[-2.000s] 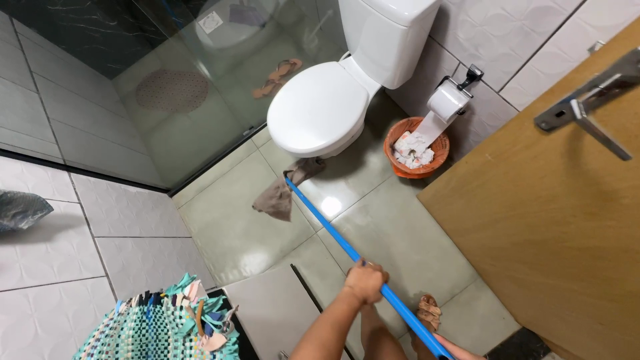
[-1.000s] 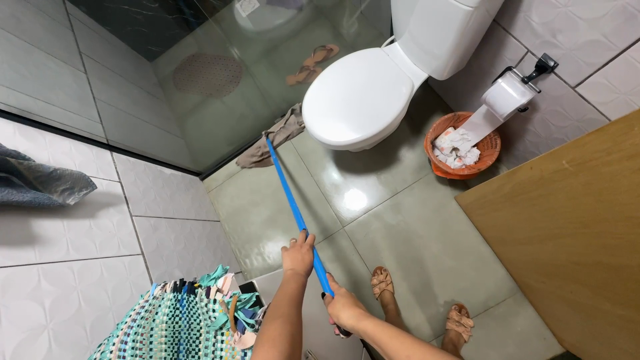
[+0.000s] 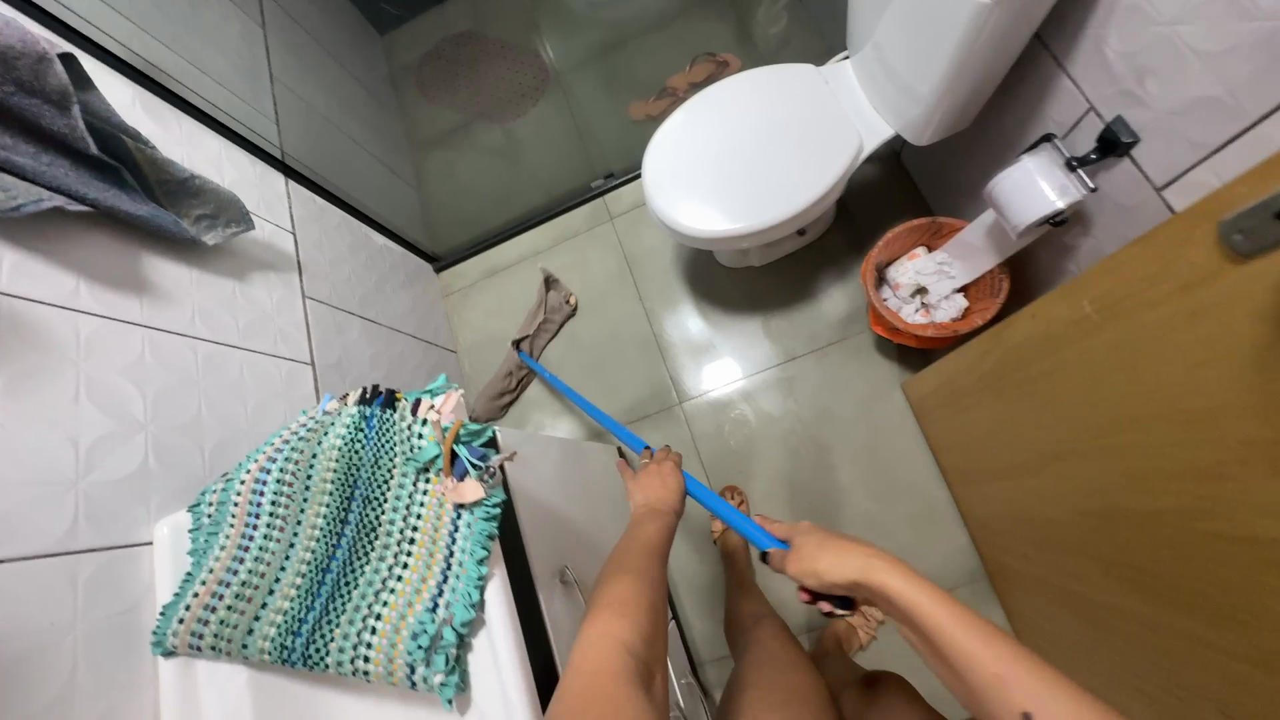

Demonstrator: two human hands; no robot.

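Both hands hold a blue pole (image 3: 598,414) that slants across the tiled floor. My left hand (image 3: 655,483) grips it around the middle, above the front of a light cabinet (image 3: 570,500). Nearer its end, my right hand (image 3: 822,562) is closed on the pole, with something dark below the fingers. At the far end a grey-brown cloth (image 3: 528,345) lies on the floor around the pole's tip, between the white tiled wall and the toilet. Whatever head the pole has is hidden by the cloth.
A white toilet (image 3: 755,150) stands ahead, beside an orange wastebasket (image 3: 875,258) with paper. A toilet roll (image 3: 1035,190) hangs above it. At right is a wooden door (image 3: 1120,450); at left, a woven rug (image 3: 340,550) and a hanging towel (image 3: 120,150). A glass shower screen (image 3: 350,130) borders the floor.
The cloth at the pole's tip has moved away from beside the toilet and the shower edge, toward the cabinet. Both hands have stayed on the pole since the middle frame.
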